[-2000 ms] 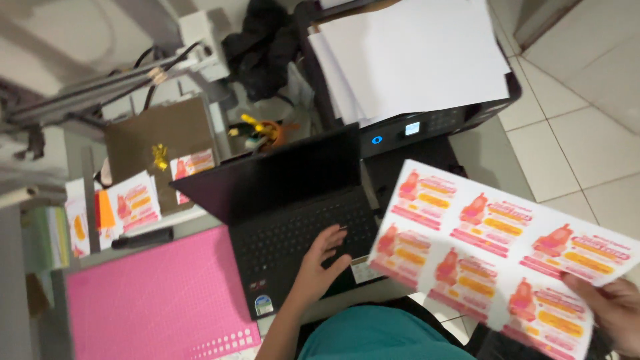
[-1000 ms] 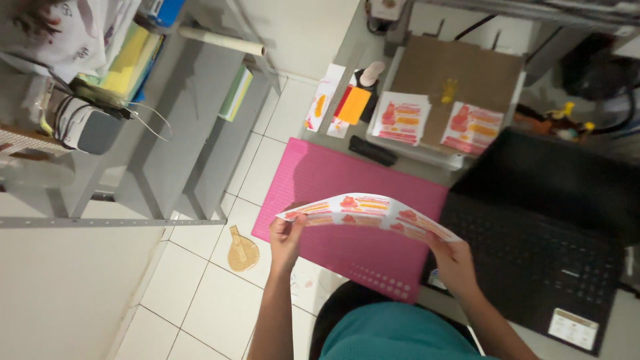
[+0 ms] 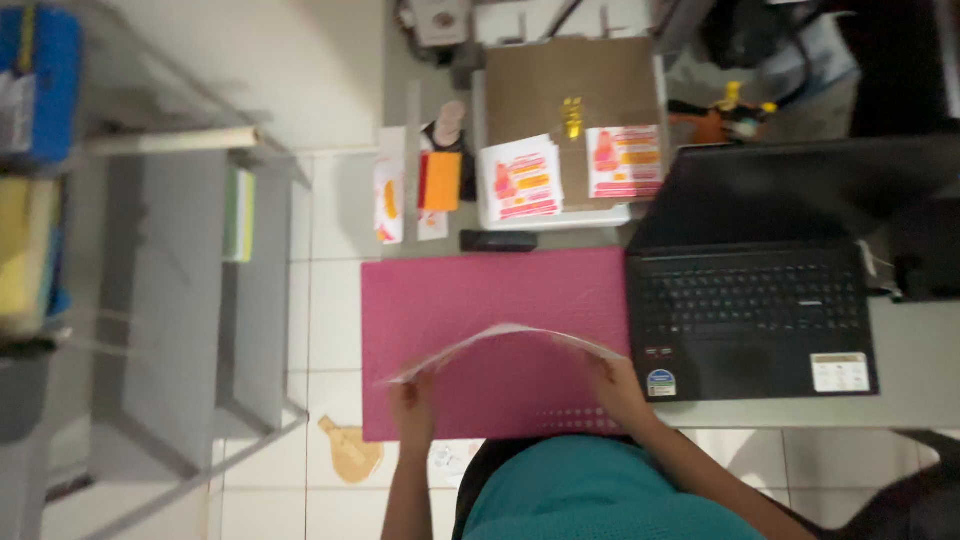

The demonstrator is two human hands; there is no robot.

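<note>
A printed paper sheet (image 3: pixel 504 330), seen nearly edge-on and bowed upward in the middle, spans both hands above a pink cutting mat (image 3: pixel 495 292). My left hand (image 3: pixel 414 401) grips its left end; my right hand (image 3: pixel 619 382) grips the right end, near the mat's right edge. Both hands are somewhat blurred. The sheet's printed face is hardly visible. Behind the mat, a stack of printed cards (image 3: pixel 523 180) and another printed card (image 3: pixel 625 163) lie on a brown board (image 3: pixel 525 90) with a small yellow object (image 3: pixel 572 118).
An open black laptop (image 3: pixel 750 322) stands right of the mat. Behind the mat lie a black bar-shaped object (image 3: pixel 498 241), an orange card (image 3: pixel 442 181) and paper strips (image 3: pixel 389 187). Grey metal shelving (image 3: pixel 180 300) rises at left. A tan paddle-shaped item (image 3: pixel 352 454) is on the tiled floor.
My left hand has gone from the laptop to the sheet, which my right hand held alone at first. The sheet has moved over the pink mat and turned edge-on. The view has swung left.
</note>
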